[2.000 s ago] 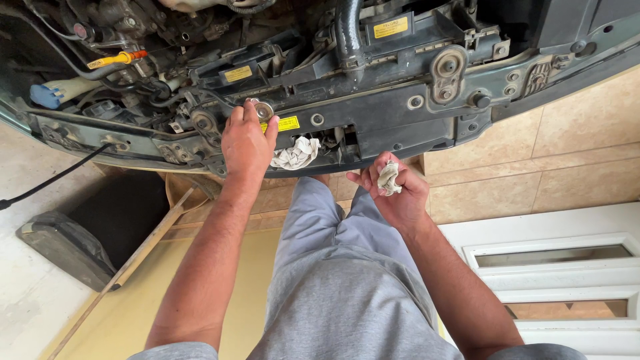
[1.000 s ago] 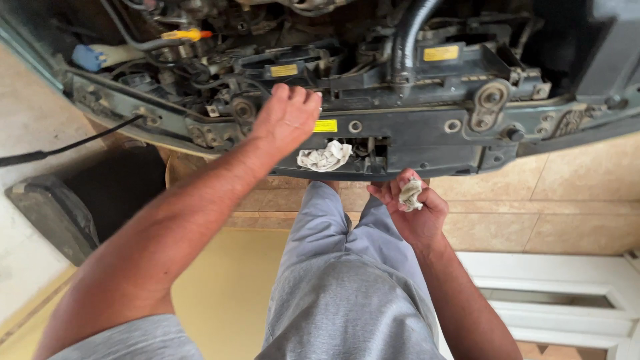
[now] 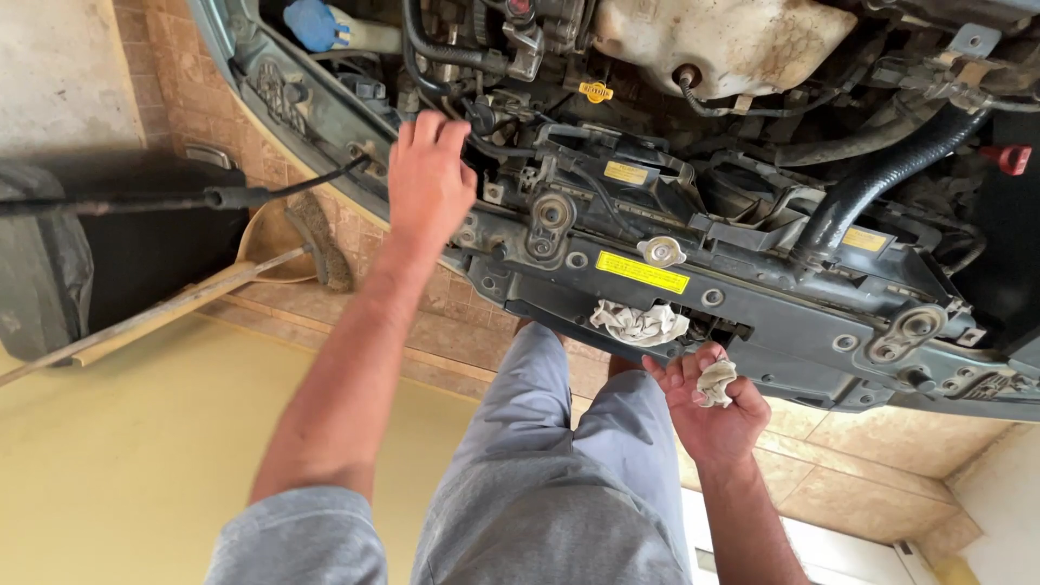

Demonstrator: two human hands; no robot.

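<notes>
My left hand (image 3: 429,179) is over the left part of the engine bay, beside a black hose, fingers bent; whether it holds anything is hidden. My right hand (image 3: 719,406), at the front edge of the car, pinches a small crumpled white cloth or paper (image 3: 716,383). Another crumpled white cloth or paper (image 3: 640,323) lies on the front panel by an opening. The metal radiator cap (image 3: 661,252) sits in place just above a yellow label (image 3: 642,272). Farther back is the yellow oil filler cap (image 3: 596,92), and at top left a blue reservoir cap (image 3: 310,26).
A thick black radiator hose (image 3: 881,183) curves down on the right. A thin black rod (image 3: 317,180) reaches the front panel at left. Below it on the floor are a black container (image 3: 146,244), a broom head (image 3: 321,244) and a wooden handle (image 3: 187,305). A red handle (image 3: 1007,158) is far right.
My left hand has moved left, away from the radiator cap, which it was touching two seconds ago. My right hand still holds the white wad. The view has turned and shifted.
</notes>
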